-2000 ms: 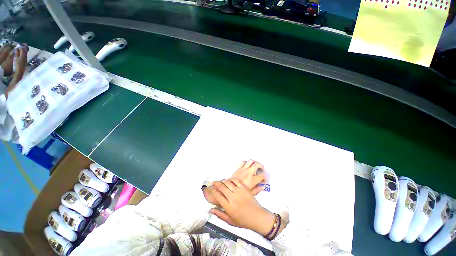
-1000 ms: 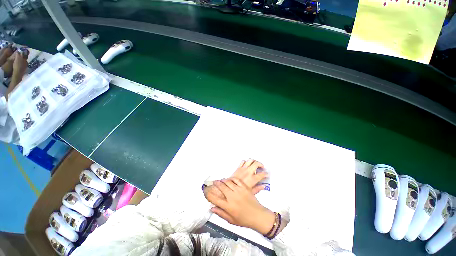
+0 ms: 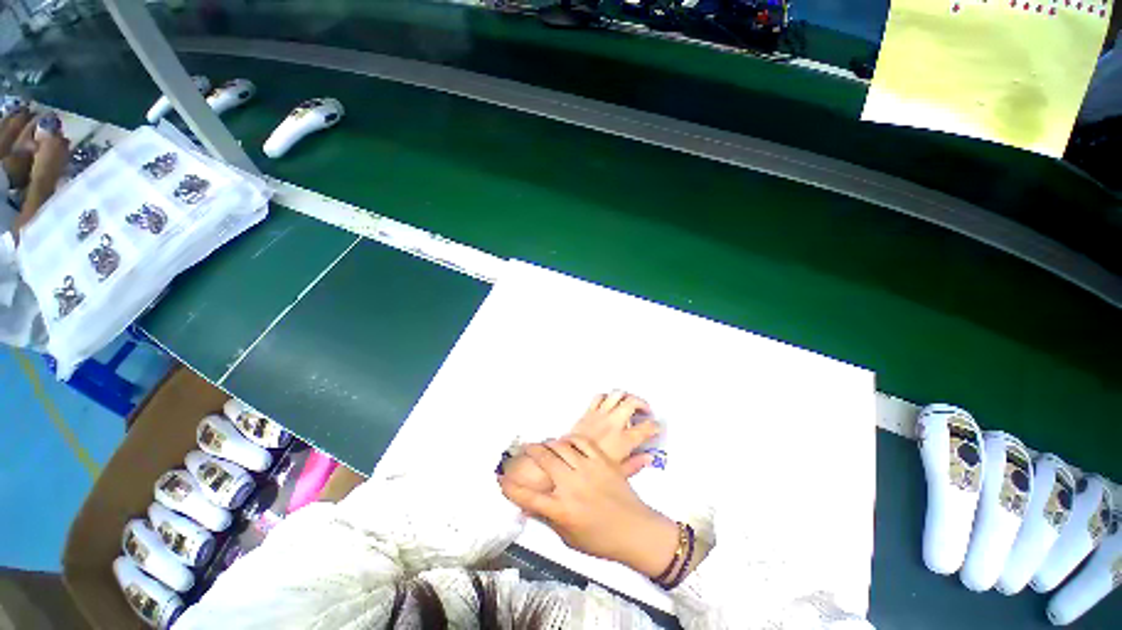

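My left hand (image 3: pixel 615 425) rests palm down on the white work mat (image 3: pixel 763 406), fingers slightly bent and apart. A small label with blue marks (image 3: pixel 658 460) shows at its thumb side; the rest of it is hidden or blends into the mat. A small dark spot shows by the fingers, too unclear to name. My right hand (image 3: pixel 588 492), with dark bracelets at the wrist, lies across the back of my left hand and wrist. No device is seen in either hand.
White thermometer-like devices (image 3: pixel 951 492) stand in a row at right. The green belt (image 3: pixel 554 209) carries more (image 3: pixel 303 126) at upper left. A carton of devices (image 3: pixel 105 492) is lower left. A parts tray (image 3: pixel 123 265), another person's hands and a hanging yellow sheet (image 3: pixel 984 74) also show.
The devices on the belt have moved slightly right. My right hand has shifted very slightly on my left wrist. My left hand stays in place.
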